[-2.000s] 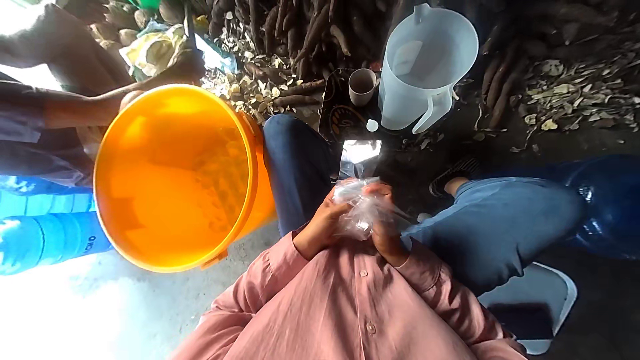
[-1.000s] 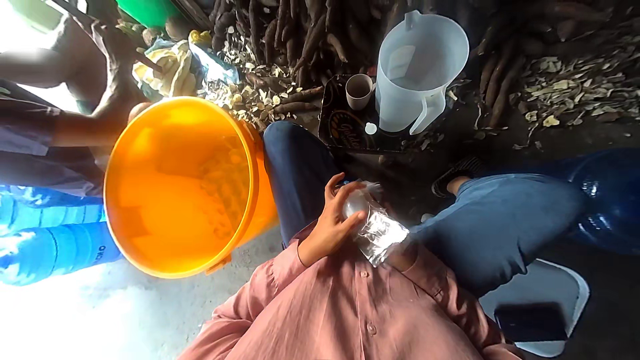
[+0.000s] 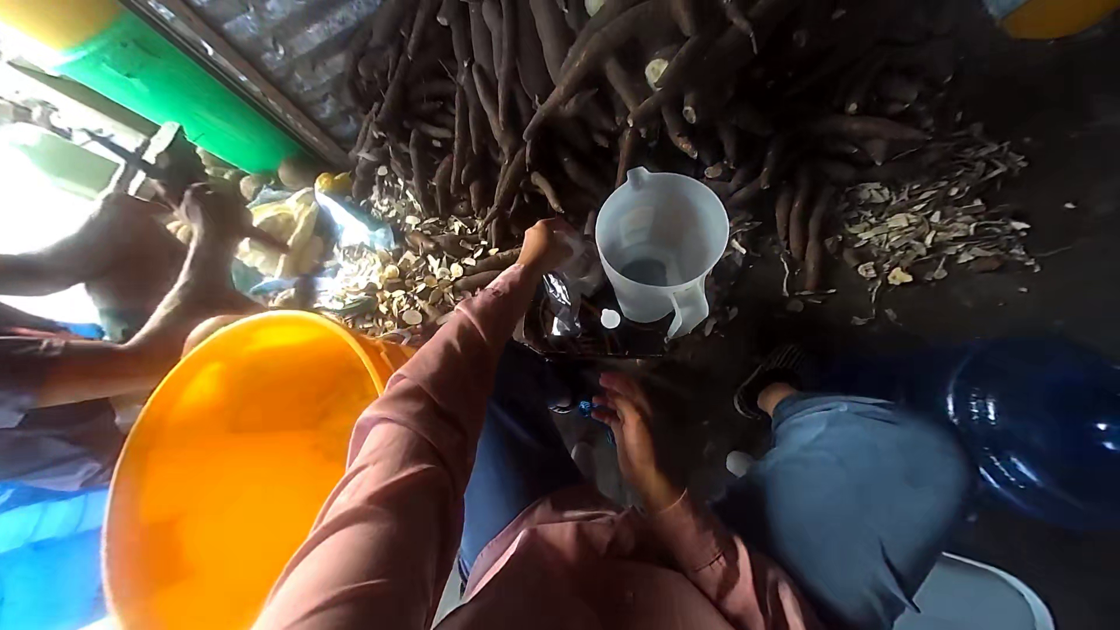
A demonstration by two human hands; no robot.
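My left hand (image 3: pixel 546 245) reaches forward, just left of a translucent plastic jug (image 3: pixel 662 245), its fingers closed on a clear plastic bag (image 3: pixel 577 265). Shiny crumpled film (image 3: pixel 563 302) hangs below that hand, over a dark tray whose front edge shows. The cup is hidden behind the hand and bag. A small white disc (image 3: pixel 611 318) lies beside the jug's base. My right hand (image 3: pixel 626 418) is held lower, over the dark floor, with its fingers apart and nothing in it. A small blue object (image 3: pixel 586 408) is by its fingertips.
An orange tub (image 3: pixel 236 472) stands at the left, next to another person's arm (image 3: pixel 131 350). Long brown roots (image 3: pixel 525 96) are heaped at the back, with peelings (image 3: pixel 936 223) at the right. A dark blue plastic container (image 3: pixel 1041 429) and a grey stool or lid (image 3: pixel 976 599) are at the right.
My left hand has moved forward from my lap to beside the jug with the plastic. My right hand, near the plastic in my lap before, is now apart from it. The view has shifted.
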